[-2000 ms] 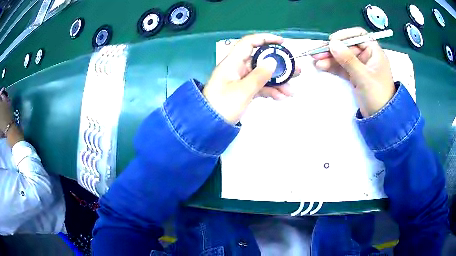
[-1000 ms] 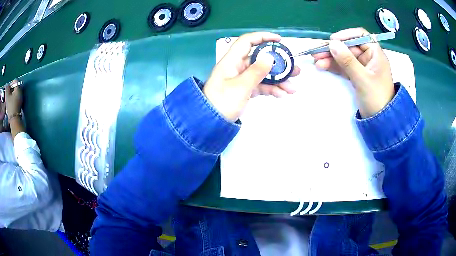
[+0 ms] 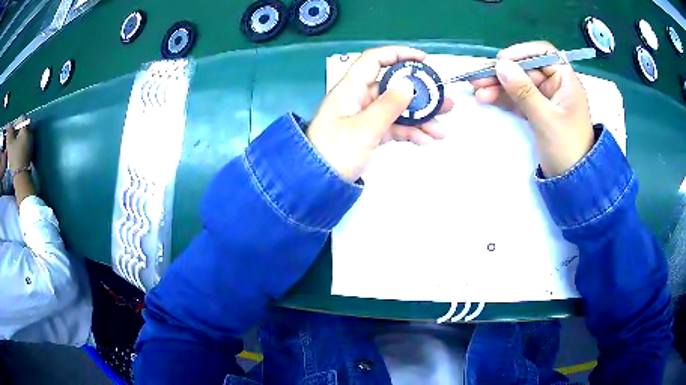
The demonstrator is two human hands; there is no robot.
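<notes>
My left hand (image 3: 368, 105) holds a round speaker unit (image 3: 421, 94) above the top of the white work sheet (image 3: 444, 218), with the thumb on its face. The unit has a black rim, white arcs and a bluish centre. My right hand (image 3: 538, 94) holds silver tweezers (image 3: 526, 64), tip pointing left at the unit's right rim; I cannot tell if the tip touches it. Several white curved adhesive pieces (image 3: 461, 311) stick out past the sheet's front edge. A whitish strip of arcs (image 3: 154, 150) lies left of the sheet.
A green conveyor belt (image 3: 406, 22) crosses the far side with spaced speaker units, such as a touching pair (image 3: 263, 20). At the left, another worker's hand (image 3: 19, 147) and white sleeve show at the bench. A blue edge (image 3: 105, 365) shows at the lower left.
The units on the belt have shifted right. The held unit has turned in my left hand, its arcs now sitting differently. The other worker's hand has moved up. My right hand stays nearly still.
</notes>
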